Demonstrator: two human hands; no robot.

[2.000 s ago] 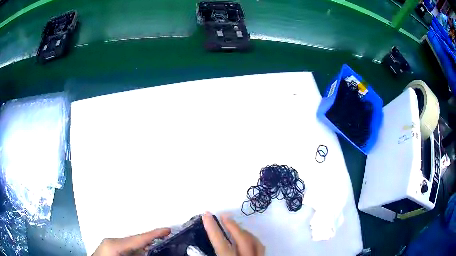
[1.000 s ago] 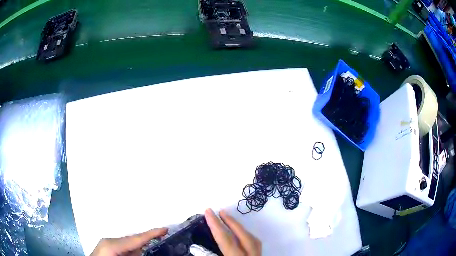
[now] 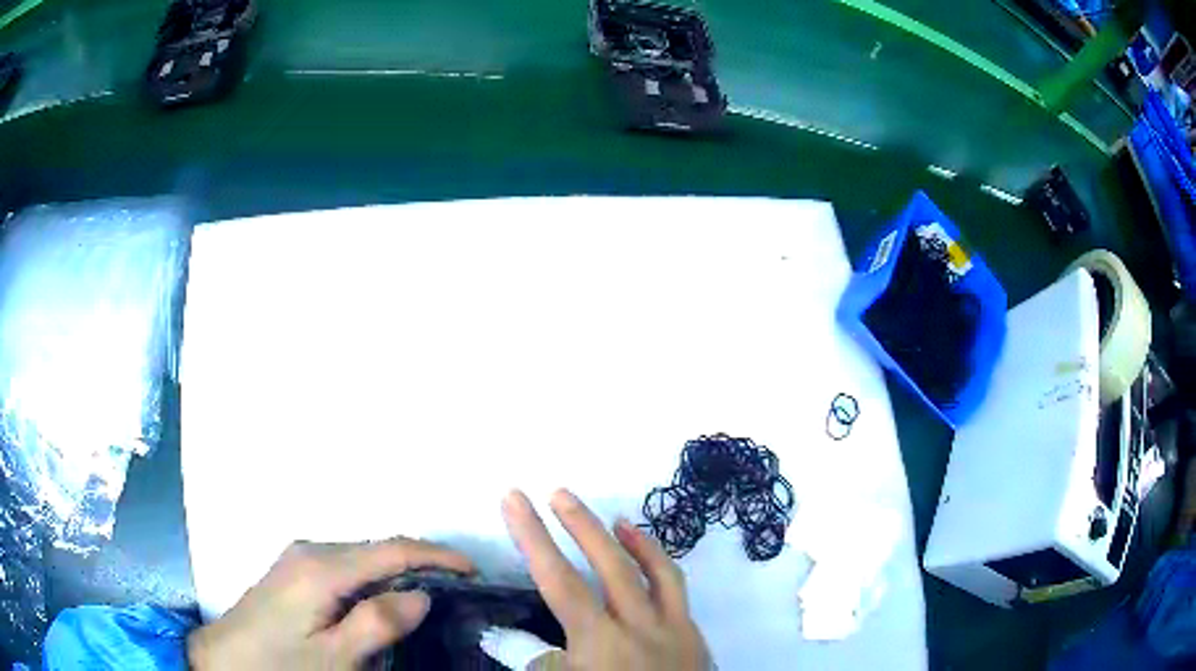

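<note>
A black housing (image 3: 453,623) lies at the bottom edge of the view, partly cut off and partly covered by my hands. My left hand (image 3: 321,606) grips its left end, thumb on top and fingers along the far side. My right hand (image 3: 610,596) is over its right end with the fingers spread; a white covering (image 3: 514,648) shows at its thumb. Whether a ring is at the fingertips cannot be told. A tangled pile of black sealing rings (image 3: 721,488) lies on the white sheet (image 3: 498,354) just beyond my right hand. Two rings (image 3: 842,416) lie apart to the right.
A blue bin of rings (image 3: 868,299) stands at the sheet's right edge, beside a white tape dispenser (image 3: 1016,433) with a tape roll (image 3: 1125,328). Crumpled white cloth (image 3: 833,590) lies right. Clear plastic bags (image 3: 85,341) lie left. Black housings (image 3: 660,72) sit on the green belt (image 3: 394,131).
My left hand has shifted further over the housing, and its blue sleeve now shows. My right fingers have lifted off and spread. The view has shifted slightly, and housings on the belt appear further right.
</note>
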